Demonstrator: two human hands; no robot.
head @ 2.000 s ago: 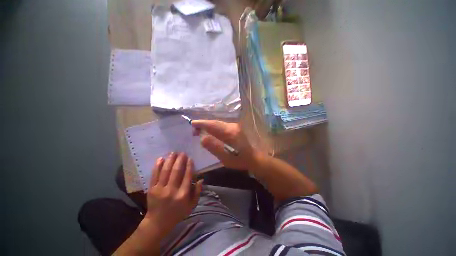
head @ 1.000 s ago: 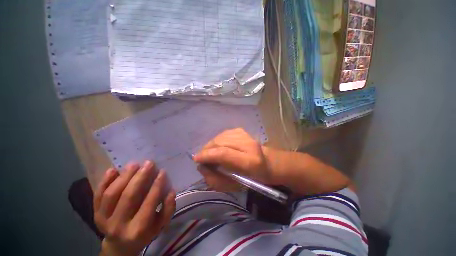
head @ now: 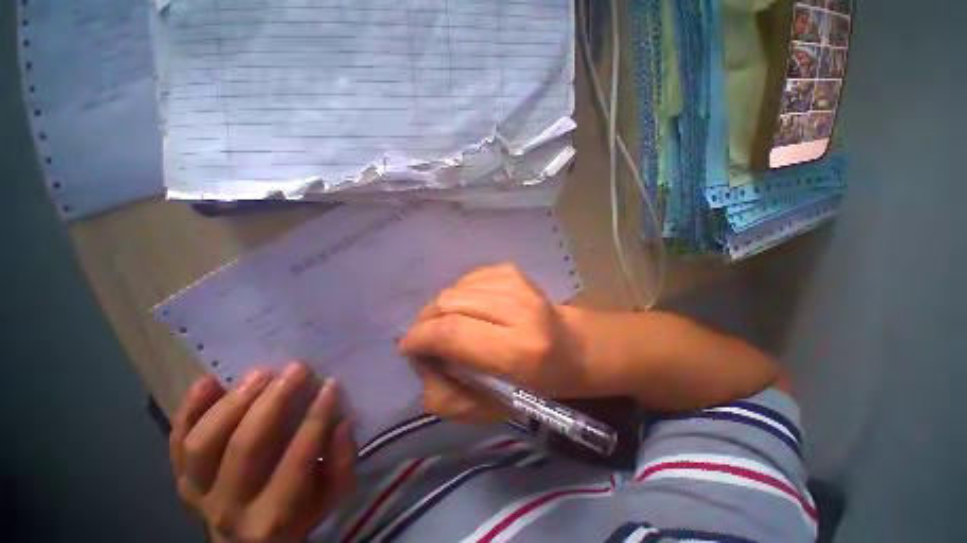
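A pale white-lilac form [head: 308, 286] with punched holes along its short edges lies tilted on the desk, its upper part under the torn lower edge of the ruled record sheets [head: 361, 95]. My right hand [head: 488, 339] rests on the form and is closed around a pen [head: 562, 418]. The pen's tip is mostly hidden by my fingers near the middle of the form. My left hand [head: 260, 451] lies at the form's lower left corner, with its fingertips over the edge; whether it pinches the sheet cannot be told.
A stack of blue and yellow forms [head: 779, 196] stands at the right, with a lit smartphone [head: 812, 90] on it. A white cable [head: 615, 159] runs between the stack and the ruled sheets. Another hole-edged sheet [head: 95, 106] lies at the upper left. The desk's edge [head: 127, 318] runs down the left.
The view has come closer to the desk. My right hand has moved from above the form down onto it, and the pen has turned lower. My left hand has shifted towards the form's lower left corner.
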